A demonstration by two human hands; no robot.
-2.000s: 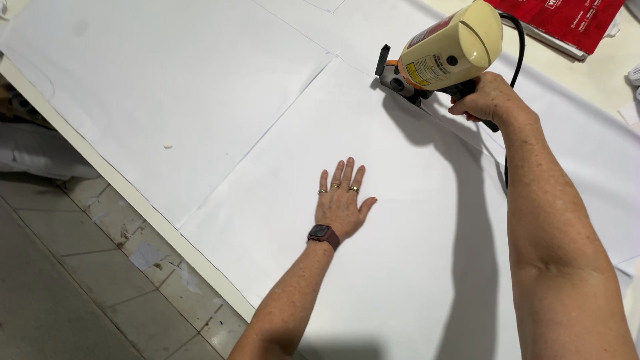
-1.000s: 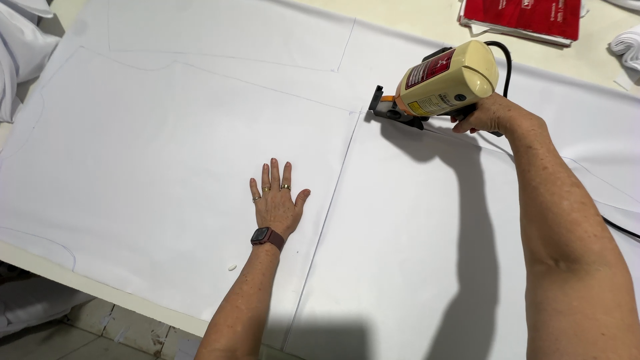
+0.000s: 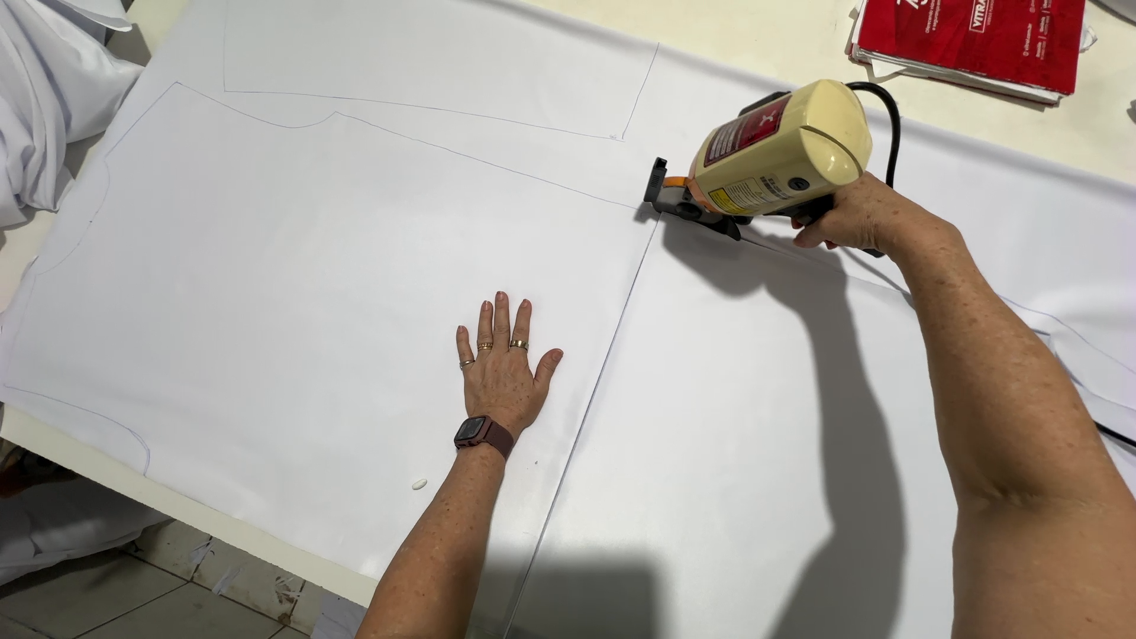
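Note:
White fabric [image 3: 293,213] lies spread over the table, with blue pattern lines drawn on it. My right hand [image 3: 856,213] grips the handle of a cream electric fabric cutting machine [image 3: 781,146]; its fingers are partly hidden behind the motor housing. The cutter's foot stands on the fabric, where a long curved line meets a straight line or cut edge running down toward me. My left hand [image 3: 504,377] rests flat, fingers spread, on the fabric left of that straight line, with rings and a watch on. A small white piece [image 3: 420,485], perhaps chalk, lies near my left forearm.
Red printed bags or booklets [image 3: 972,44] are stacked at the back right. The cutter's black cord [image 3: 892,115] loops behind it and runs off right. Bunched white fabric [image 3: 53,106] lies at the upper left. The table's near edge [image 3: 222,532] crosses the lower left, above a tiled floor.
The view has swung noticeably to the left. My left hand now lies left of the straight line, where it was right of it two seconds ago. My right hand keeps hold of the cutter.

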